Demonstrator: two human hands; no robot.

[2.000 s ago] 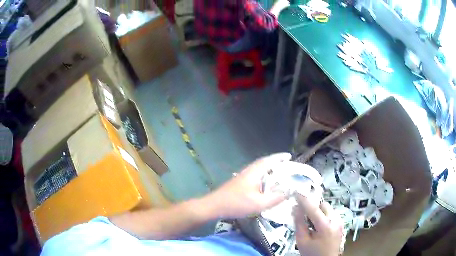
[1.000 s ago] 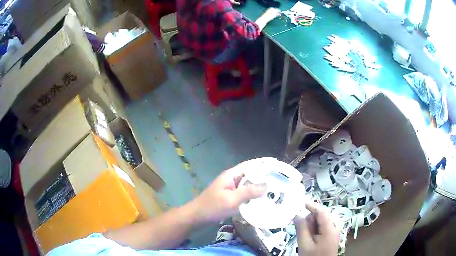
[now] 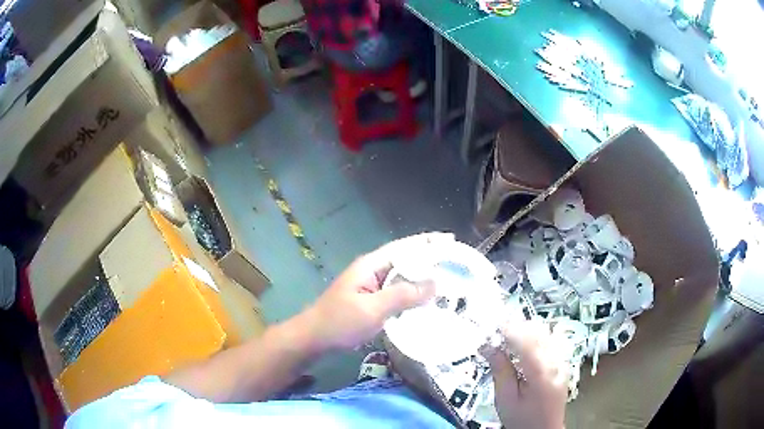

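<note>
A glossy white round plastic housing (image 3: 448,314) is held above the large carton's near left edge, its broad face with a small dark centre hole turned towards me. My left hand (image 3: 360,303) grips its left side, thumb on the face. My right hand (image 3: 529,373) is at its lower right rim, fingers bent against it; glare blurs the contact. The large open cardboard carton (image 3: 662,218) at the right holds many loose white housings (image 3: 578,264), some with black square panels.
An orange-sided carton (image 3: 142,310) stands at the left, more cartons behind. A green bench (image 3: 503,59) with flat white pieces (image 3: 578,67) runs along the upper right. A person in a checked shirt (image 3: 343,21) sits on a red stool (image 3: 377,105). Yellow-black tape (image 3: 287,214) marks the floor.
The housing has turned from a tilted pose to show its broad face. Most recently both hands and the housing moved slightly, and the view shifted so the seated person is more cut off.
</note>
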